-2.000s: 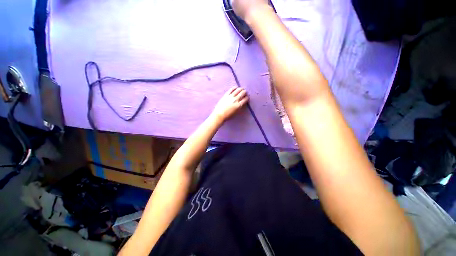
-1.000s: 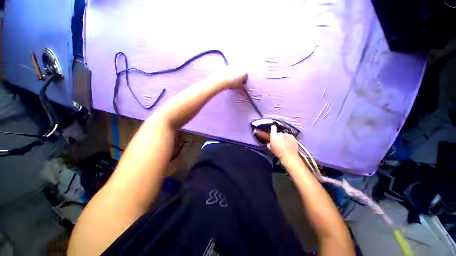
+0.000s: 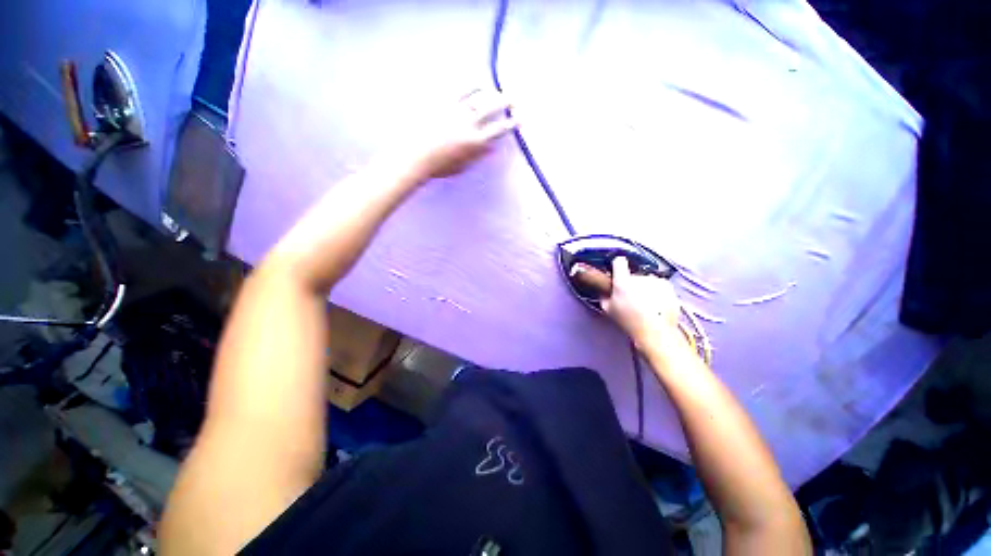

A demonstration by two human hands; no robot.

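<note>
A long dark fabric strip [image 3: 540, 179] runs from the top edge down across the lilac ironing table [image 3: 413, 261], passes under the steam iron [image 3: 611, 266], and shows again below it down to the near table edge. My left hand [image 3: 478, 128] is at the strip above the iron, its fingers closed around it; they are blurred and washed out by light. My right hand [image 3: 641, 304] grips the iron's brown handle. The iron lies flat on the strip, its tip to the left. Part of its yellow hoses [image 3: 693, 335] shows beside my right wrist.
A second iron [image 3: 115, 100] stands on the neighbouring blue table [image 3: 54, 33] at the upper left, its cable hanging down. A cardboard box [image 3: 359, 348] is under the near table edge. Dark cloth [image 3: 962, 185] hangs at the right. Scraps [image 3: 141, 369] lie on the floor at the lower left.
The iron came from the top of the table to near its front edge, onto the strip. The strip's loops at the left are gone from view; it now runs straight upwards. The view has shifted.
</note>
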